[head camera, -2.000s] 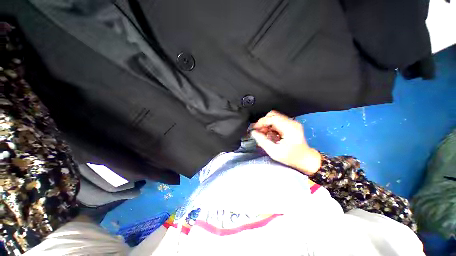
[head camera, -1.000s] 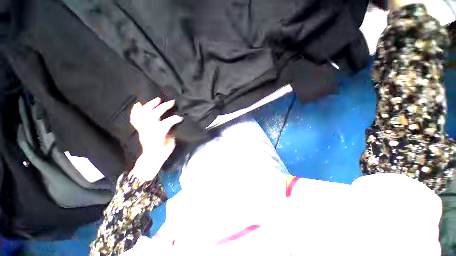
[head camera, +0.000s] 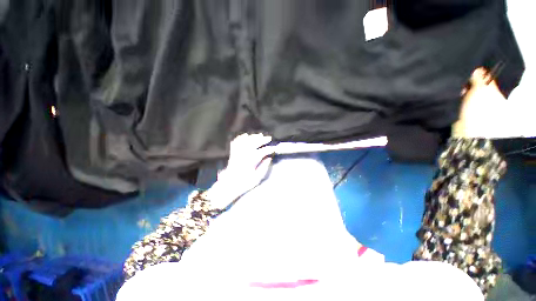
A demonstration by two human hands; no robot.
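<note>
A large black jacket [head camera: 329,70] lies spread in front of me, smooth lining side showing, with a small white label [head camera: 375,24] at the upper right. My left hand [head camera: 247,159] is at its lower edge near the middle, fingers curled over the dark cloth and gripping it. My right hand [head camera: 479,103] is at the jacket's right side, partly over the white table; its fingers are blurred against the dark cloth. A thin dark object shows by its fingertips, too small to name. Whether this hand holds cloth is unclear.
More dark garments [head camera: 76,117] hang at the left, with a small gold-coloured spot. The white table [head camera: 520,117] shows at the right, and its white edge shows under the jacket hem. Blue plastic crates [head camera: 70,279] stand at the lower left on the blue floor [head camera: 376,194].
The jacket's outer front with buttons has given way to the lining side. My left hand has moved right to the hem's middle. My right hand has come into view at the right.
</note>
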